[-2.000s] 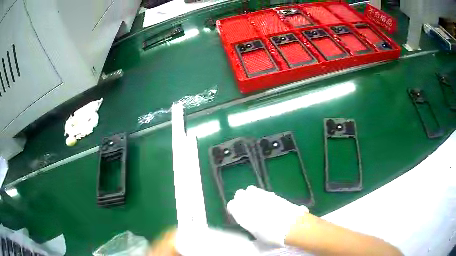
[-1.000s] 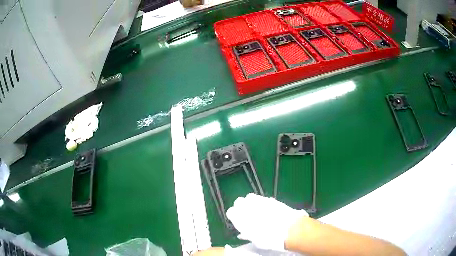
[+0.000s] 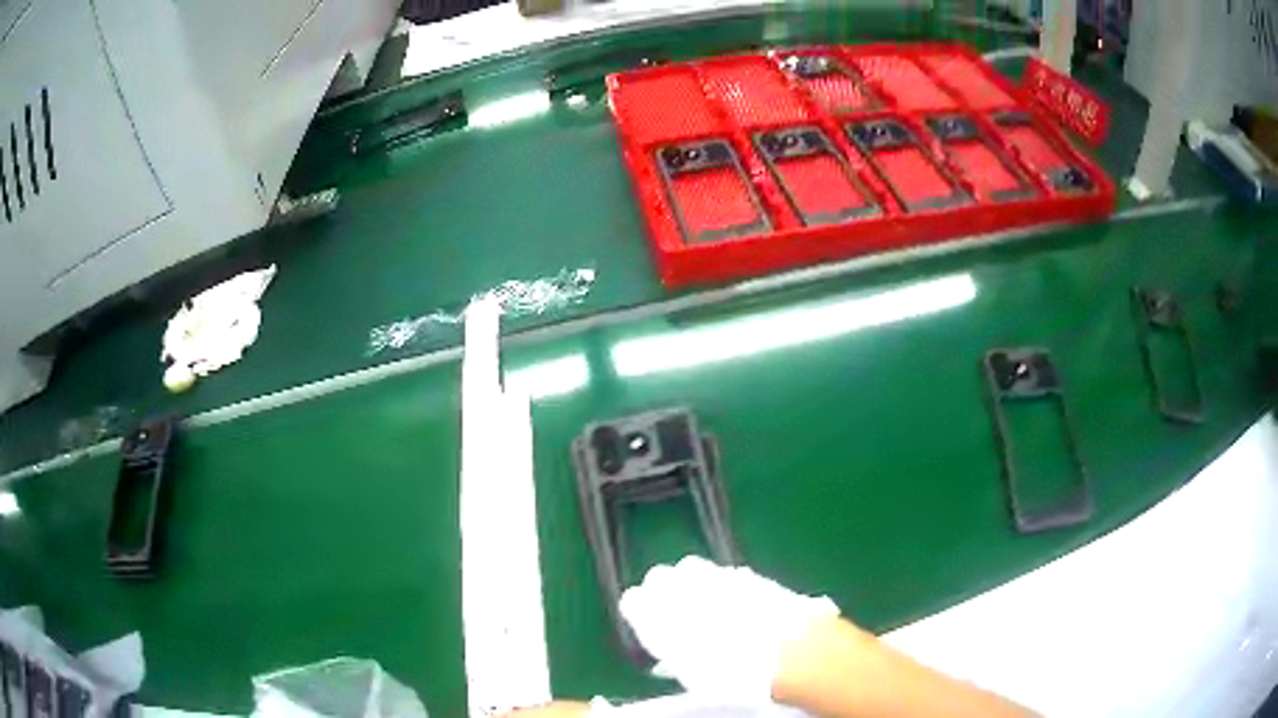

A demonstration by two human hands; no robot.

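A small, slightly uneven pile of black phone middle frames (image 3: 652,456) lies on the green surface, camera ends pointing away. My right hand (image 3: 722,617), in a white glove, has its fingers over the pile's lower right end. My left hand (image 3: 666,706) is mostly cut off by the bottom edge; only a wrist and a bit of white glove show, and its fingers are hidden. A single frame (image 3: 1040,442) lies to the right, with another thin frame (image 3: 1170,358) beyond it. A narrow stack of frames (image 3: 139,498) stands at the far left.
White divider strips (image 3: 502,547) run across the green surface left of the pile. A red tray (image 3: 869,232) with frames in some compartments is beyond. A crumpled white rag (image 3: 217,330), clear film (image 3: 484,309), a plastic bag (image 3: 337,690) and a packing tray (image 3: 56,680) lie leftward. White cover (image 3: 1149,575) lies right.
The separate frame beside the pile no longer lies apart; the pile shows more layered edges. The right-hand frames and far-left stack have shifted left. My right hand stays at the pile.
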